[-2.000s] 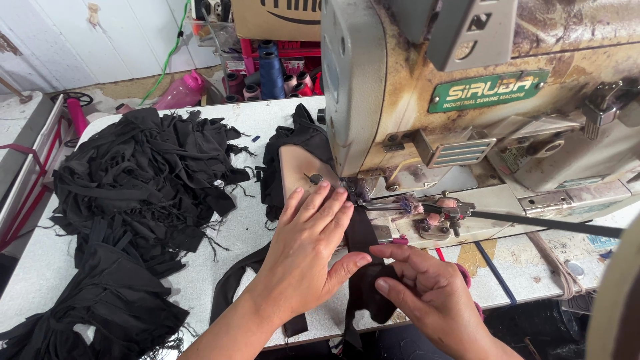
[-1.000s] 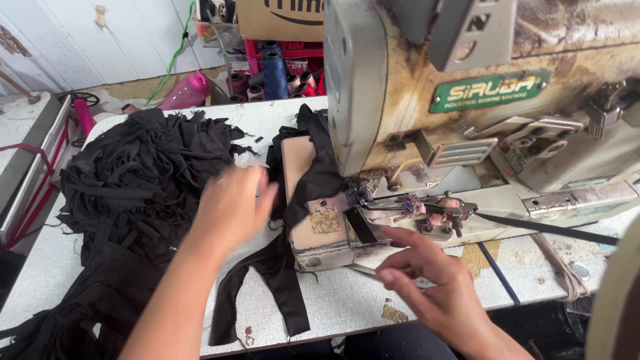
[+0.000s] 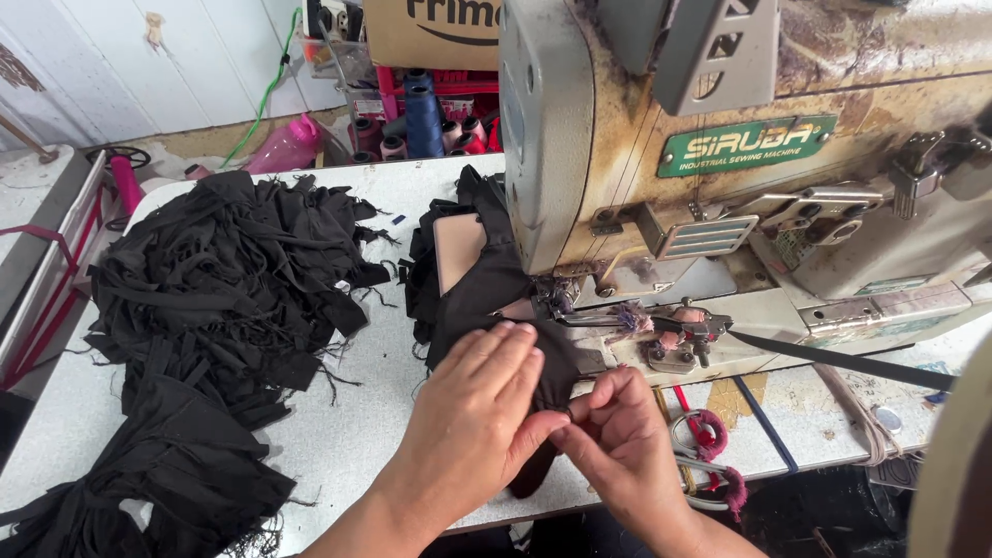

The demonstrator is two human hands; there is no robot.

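A piece of black fabric [image 3: 484, 291] lies over the bed of a Siruba industrial sewing machine [image 3: 620, 155], running up to the presser foot area [image 3: 562, 294]. My left hand [image 3: 484, 395] rests on this fabric just in front of the foot, fingers together and thumb pinching its near edge. At that same edge my right hand [image 3: 620, 442] grips the fabric between thumb and fingers, close to the left thumb. A black strip [image 3: 837, 360] enters a metal guide [image 3: 686, 333] from the right. The needle tip is too small to make out.
A large heap of black fabric pieces [image 3: 232, 271] covers the table's left side. Thread cones [image 3: 422, 116], a pink bottle [image 3: 287, 143] and a cardboard box [image 3: 434, 35] stand behind. Scissors with wrapped handles [image 3: 709, 434] hang at the front edge, right of my right hand.
My left hand has come from beside the fabric heap back to the machine bed. Fabric now covers bed parts that were bare a second ago, and my right hand has closed on its edge.
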